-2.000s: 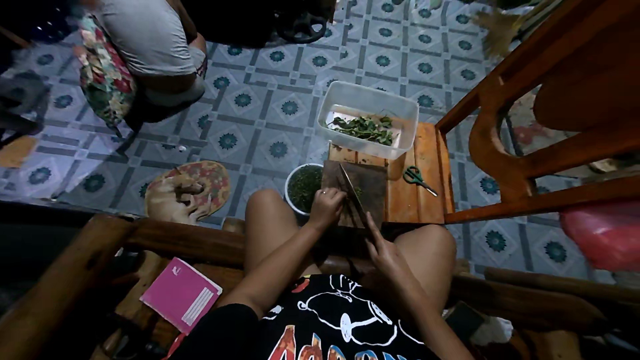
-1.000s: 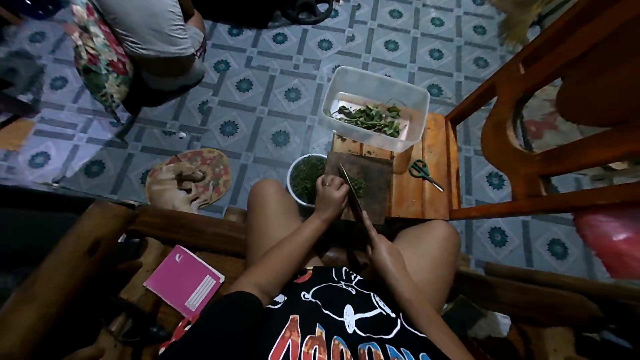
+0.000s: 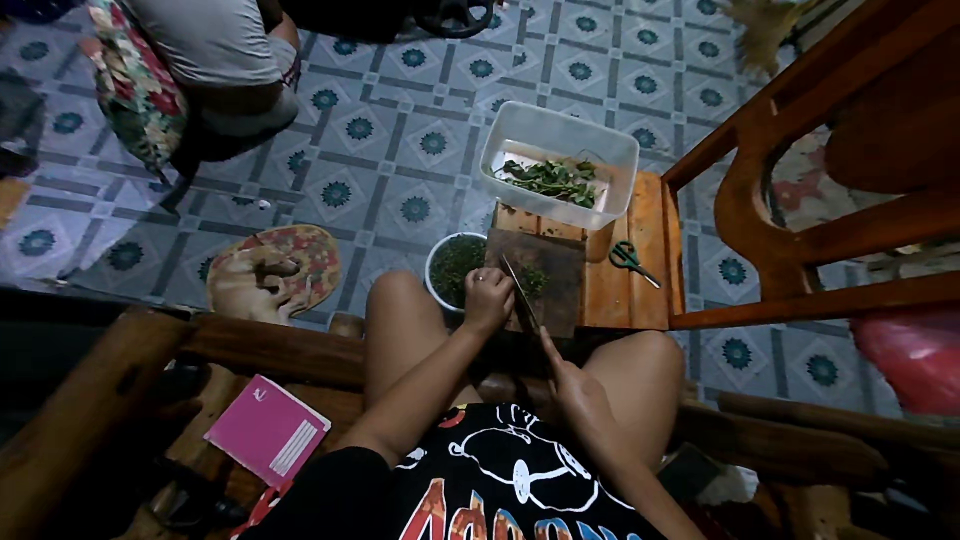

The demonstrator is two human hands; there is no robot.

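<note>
My right hand (image 3: 574, 382) grips the handle of a long knife (image 3: 522, 296), its blade pointing away from me over a dark wooden chopping board (image 3: 564, 259). Curled beside the blade, on its left, is my left hand (image 3: 489, 294); whether it holds leaves under the fingers is hidden. Chopped green leaves (image 3: 534, 280) lie on the board right of the blade. A white-rimmed bowl (image 3: 429, 276) of finely cut greens stands at the board's left. Leafy stems (image 3: 559, 180) lie in a clear plastic tub (image 3: 517, 120) beyond the board.
Green-handled scissors (image 3: 626, 257) lie on the wooden chair seat (image 3: 649, 217) holding board and tub. A dog (image 3: 255, 279) lies on a round floral mat (image 3: 319, 259) at left. A pink notebook (image 3: 266, 431) rests on the bench. Another person (image 3: 210, 45) sits at upper left.
</note>
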